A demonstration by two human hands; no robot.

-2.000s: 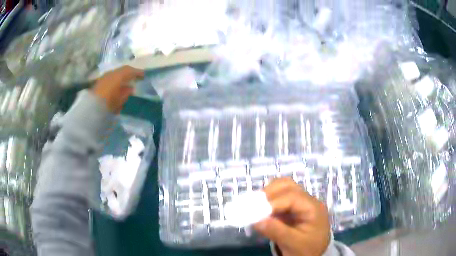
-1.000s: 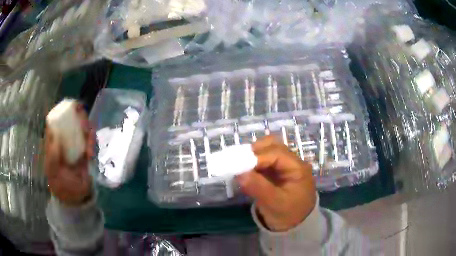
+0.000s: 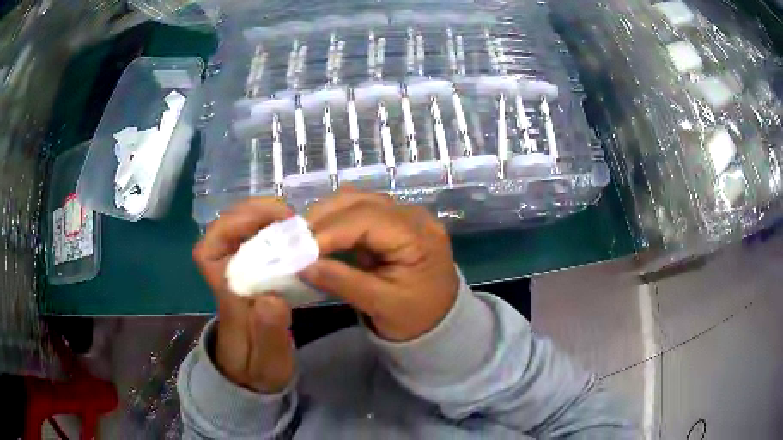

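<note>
My left hand (image 3: 253,335) and my right hand (image 3: 391,258) are together at the lower centre, above my lap. My left hand grips a white housing (image 3: 266,258) with a rounded end towards the left. My right fingers and thumb pinch its right end, where a pale piece seems to lie against it; the contact is blurred. Small faint marks show on the white face. Beyond the hands lies a clear blister tray (image 3: 532,196) with rows of slim white sticks with silver ends.
A clear parts box (image 3: 94,172) with white slips stands at the left. Beside it is a small clear box (image 3: 75,268) with a red-and-white label. Clear trays with white blocks (image 3: 685,57) lie at the right. A red stool (image 3: 77,395) shows at the lower left.
My left hand has moved right with the white housing, and my right hand has moved left with its white piece, so both meet. The view has tilted down, showing my lap.
</note>
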